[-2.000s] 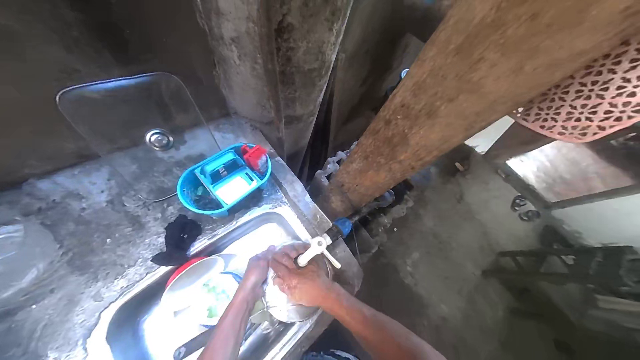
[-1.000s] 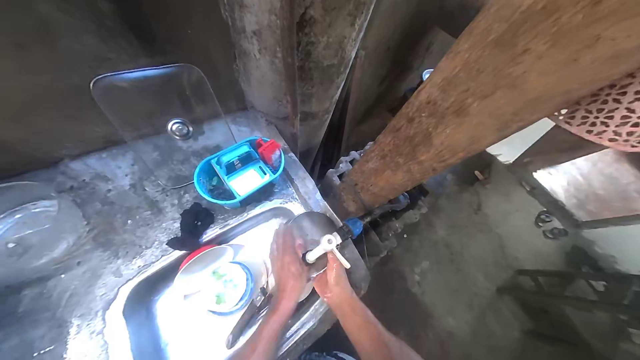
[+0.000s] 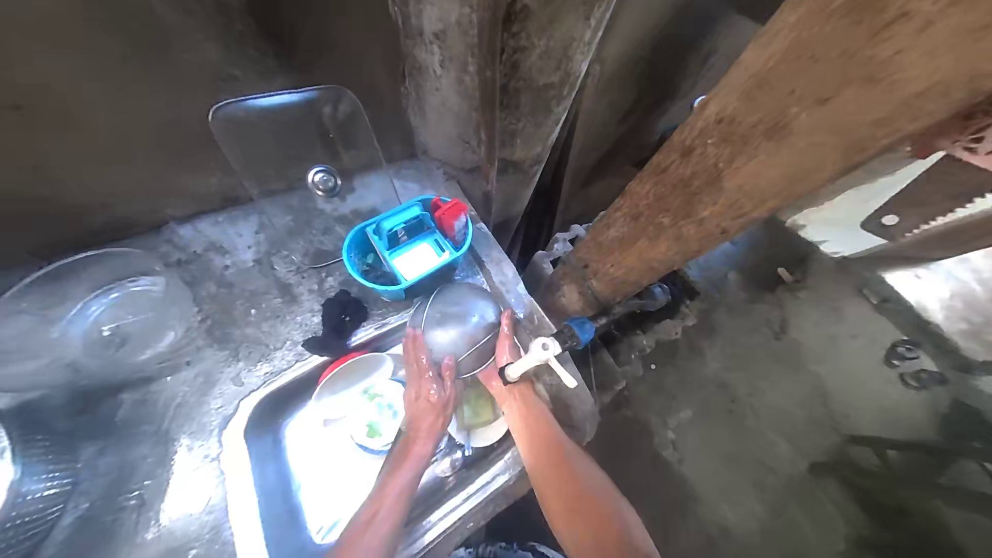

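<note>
A rounded metal bowl [image 3: 457, 322], its outer side facing up, is held between both hands over the metal sink [image 3: 263, 434]. My left hand [image 3: 428, 384] lies flat against its near left side, wet, fingers extended. My right hand [image 3: 504, 356] supports its right side, partly hidden behind the white plastic tap [image 3: 540, 356]. Under the hands in the sink are a white bowl with a red rim [image 3: 349, 384], a dish with a green pattern [image 3: 376, 418], and a pale dish with something green [image 3: 477, 411]. Metal cutlery [image 3: 449, 463] lies near them.
On the concrete counter stand a blue plastic caddy [image 3: 395, 288] with a red item [image 3: 451, 219], a black cloth [image 3: 341, 316] and a clear plastic bowl or lid [image 3: 124, 318]. A transparent lid [image 3: 298, 139] leans on the wall. A wooden post [image 3: 721, 155] rises beyond the tap.
The metal bowl has moved from under the tap to its left, and its rounded outside now shows. The pale dish beneath has come into sight. The view has shifted.
</note>
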